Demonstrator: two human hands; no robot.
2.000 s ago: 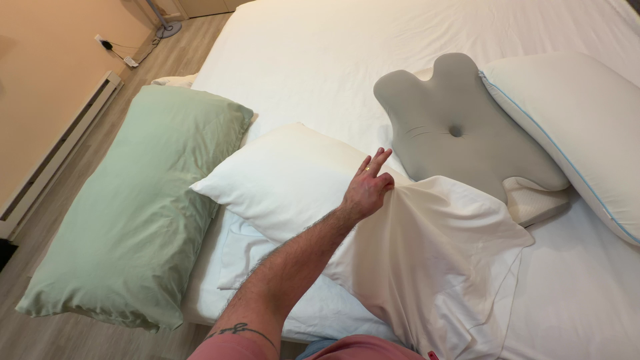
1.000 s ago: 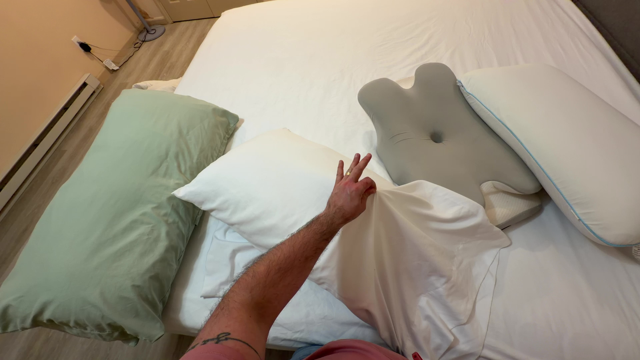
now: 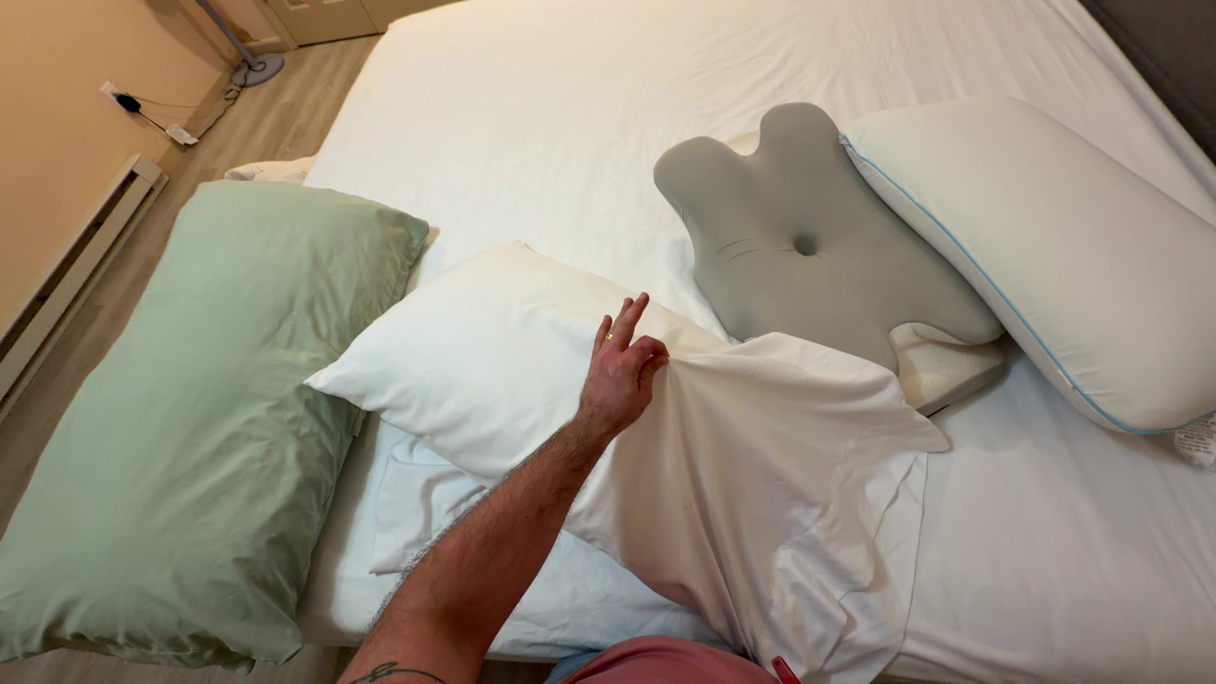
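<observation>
My left hand [image 3: 622,370] pinches the white pillowcase [image 3: 741,456] between thumb and forefinger, its other fingers raised and a ring on one. The cloth is lifted into folds at the pinch and drapes down to the right. A white pillow [image 3: 475,351] fills the pillowcase's left part, its corner pointing at a green pillow [image 3: 199,408]. Just beyond the loose cloth lies a grey contoured pillow [image 3: 788,228] with a round dimple, its near end partly covered by the cloth. My right hand is not in view.
A long white pillow with blue piping [image 3: 1045,247] leans beside the grey one. All rest on a bed with a white fitted sheet [image 3: 570,114]. At the left are a baseboard heater [image 3: 76,266], a plugged-in cord and a lamp base [image 3: 258,68] on the wood floor.
My left hand keeps its pinch on the white pillowcase, and the pillows lie as they did. The view has shifted slightly.
</observation>
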